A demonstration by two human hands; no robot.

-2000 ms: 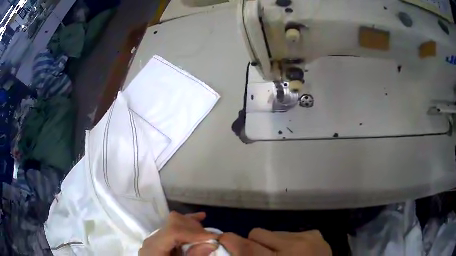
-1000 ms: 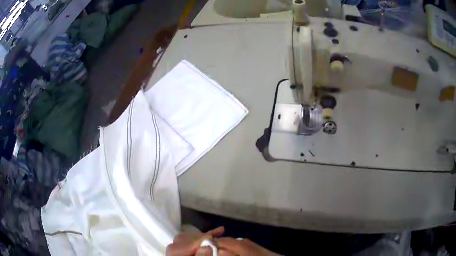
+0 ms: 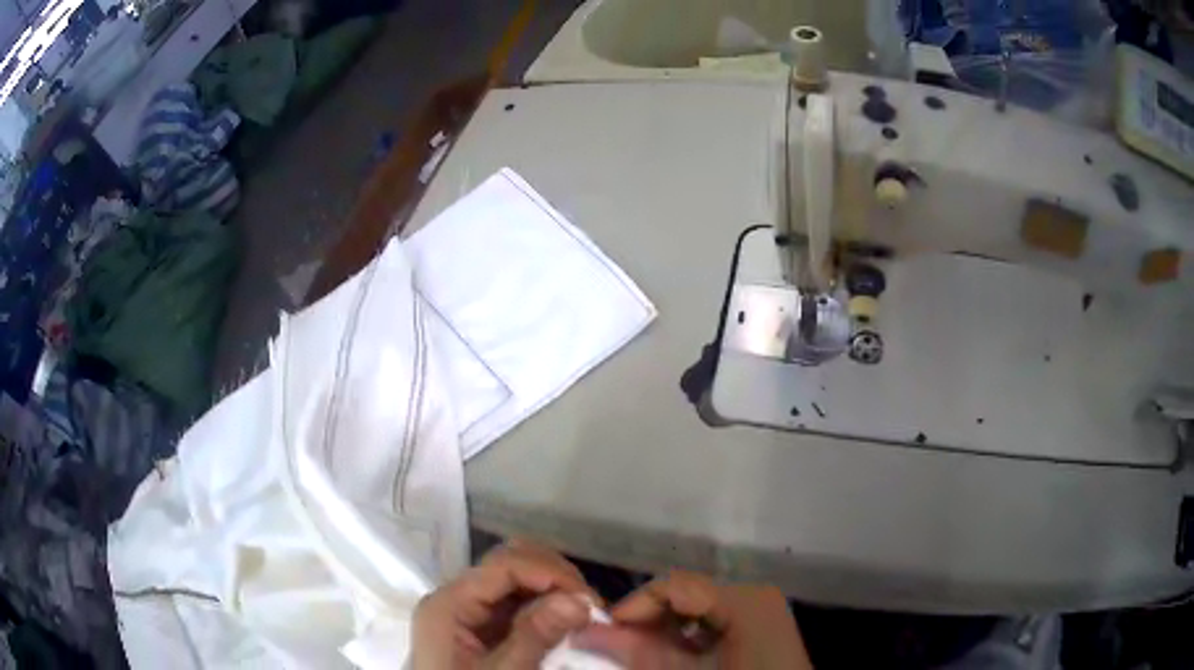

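A white jacket body [image 3: 360, 406] with double rows of dark stitching hangs over the left part of the table's front edge. A flat white panel with a stitch row near its edge, perhaps the collar [image 3: 543, 295], lies on the table. My left hand [image 3: 504, 609] and my right hand [image 3: 707, 618] are close together at the bottom edge, below the table edge, partly cut off. Both pinch a small white piece of cloth between the fingertips. Which part of the garment it is, I cannot tell.
The cream sewing machine head [image 3: 969, 183] stands at the right, its presser foot [image 3: 809, 317] over the shiny needle plate. A cream tray [image 3: 733, 29] is at the back. Green sacks [image 3: 157, 308] and striped cloth lie on the floor at left. A control box [image 3: 1159, 98] is at upper right.
The view has shifted, so the machine and panel appear further right and lower than at first. My hands have moved slightly apart, with fingertips now raised on the small cloth part.
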